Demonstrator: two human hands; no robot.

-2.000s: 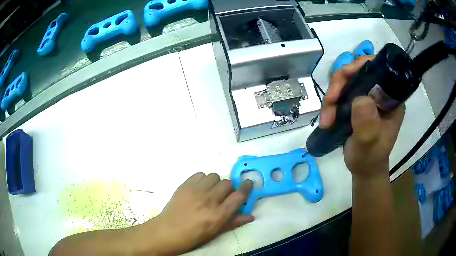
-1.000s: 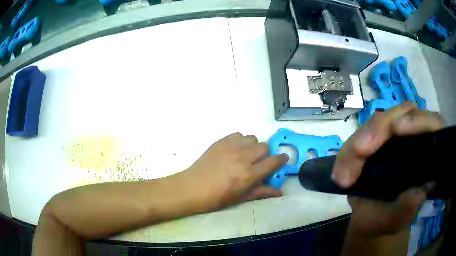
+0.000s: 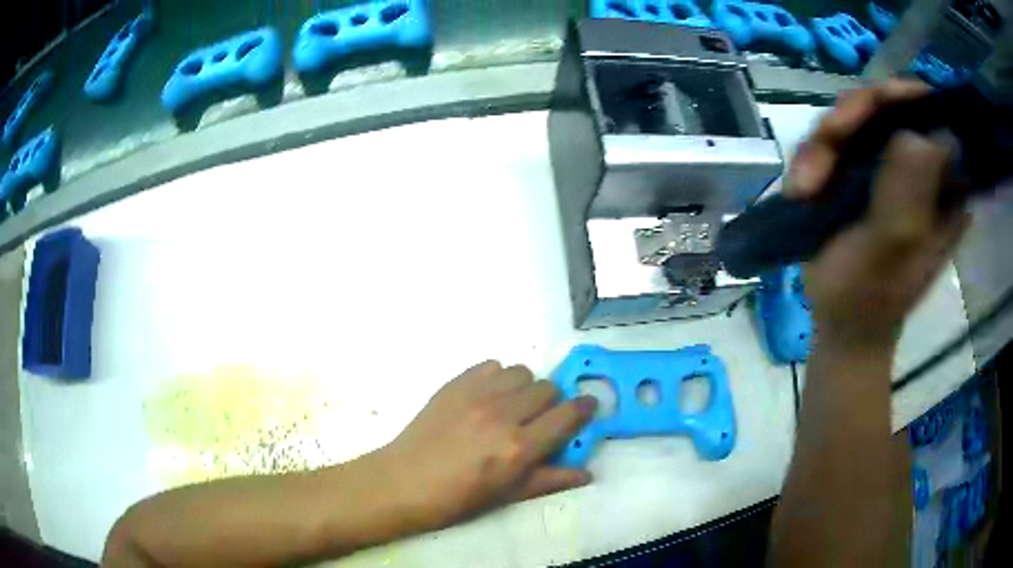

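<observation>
A light-blue controller housing [image 3: 650, 419] lies flat on the white bench, with two large holes and a smaller one between. My left hand [image 3: 489, 444] holds its left grip, fingertips at the left large hole. My right hand [image 3: 878, 211] grips the black electric screwdriver [image 3: 794, 227], raised and slightly blurred. Its nose is at the right side of the screw feeder's silver pick-up mechanism [image 3: 680, 250]. The bit and any screw on it cannot be made out. The grey metal screw feeder [image 3: 683, 172] stands just behind the housing.
A green conveyor [image 3: 489, 39] with a metal rail runs along the back, carrying several blue housings. More blue housings [image 3: 786, 316] lie right of the feeder, partly hidden, and low at the right. A dark-blue tray [image 3: 62, 305] stands far left. Dark specks lie on a yellowish patch [image 3: 239, 416].
My right hand has lifted the screwdriver off the housing's lower left corner and moved it back to the feeder's front. My left hand still holds the housing. The camera view has shifted.
</observation>
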